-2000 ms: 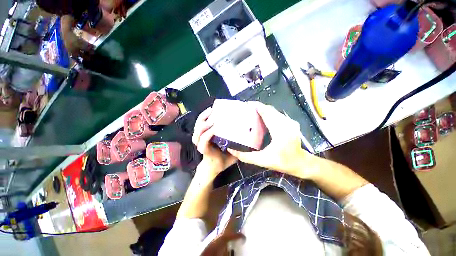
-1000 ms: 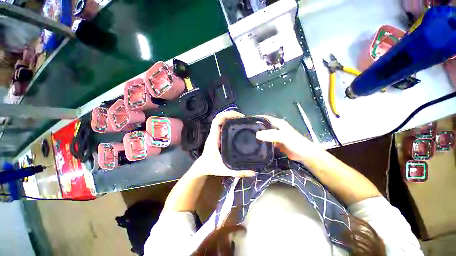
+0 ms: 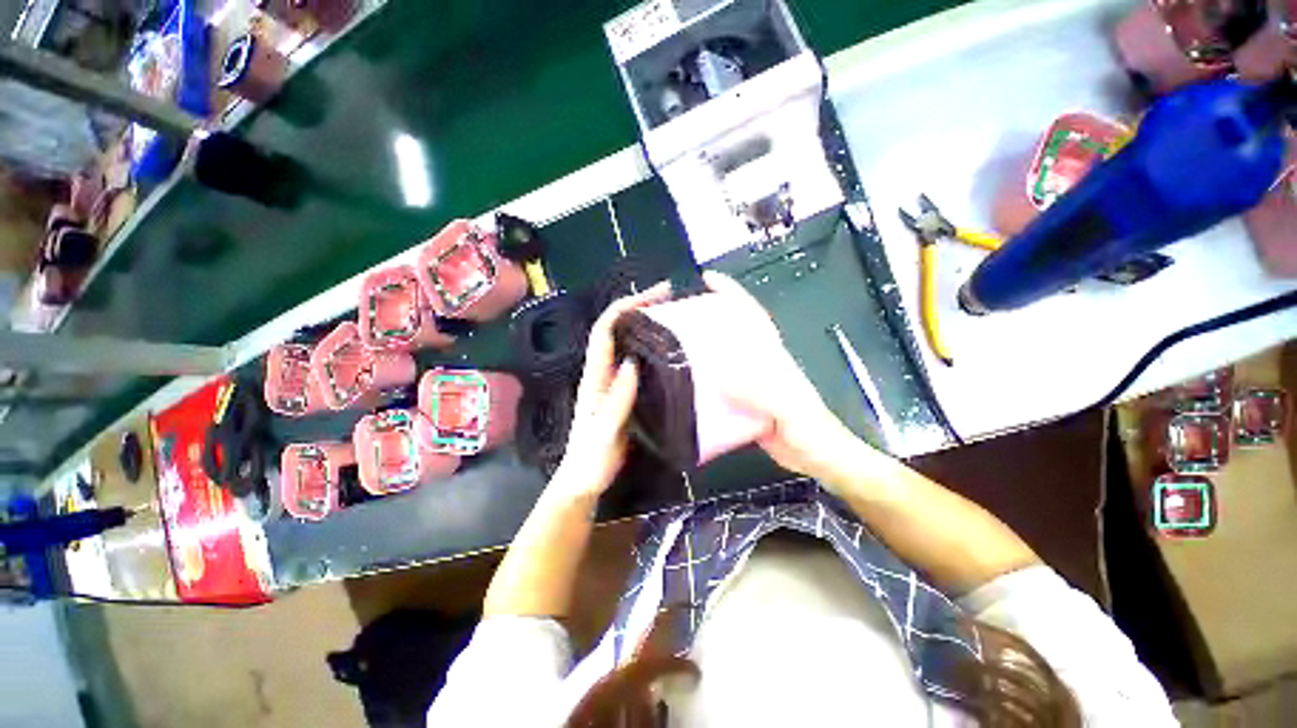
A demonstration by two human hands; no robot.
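Note:
A pink housing (image 3: 723, 373) lies sideways between my hands in front of my chest. A black end cover (image 3: 657, 391) is on its left end. My left hand (image 3: 606, 405) holds the black cover side, with the fingers along it. My right hand (image 3: 768, 363) is around the pink side. The housing's open end and any screws in it are hidden. Several other pink housings (image 3: 458, 413) stand left of my hands with open ends up. Loose black frames (image 3: 549, 330) lie just left of my hands.
A screw feeder (image 3: 740, 157) stands beyond my hands. A blue electric screwdriver (image 3: 1124, 199) and yellow-handled cutters (image 3: 932, 292) are at right. A slim silvery tool (image 3: 861, 373) lies right of my hands. A cardboard box (image 3: 1237, 569) with pink units is lower right. A red sheet (image 3: 206, 498) is at left.
The unit was held with its pink side up, then with the black cover facing me. Now it is turned sideways, cover to the left. Both hands have stayed on it.

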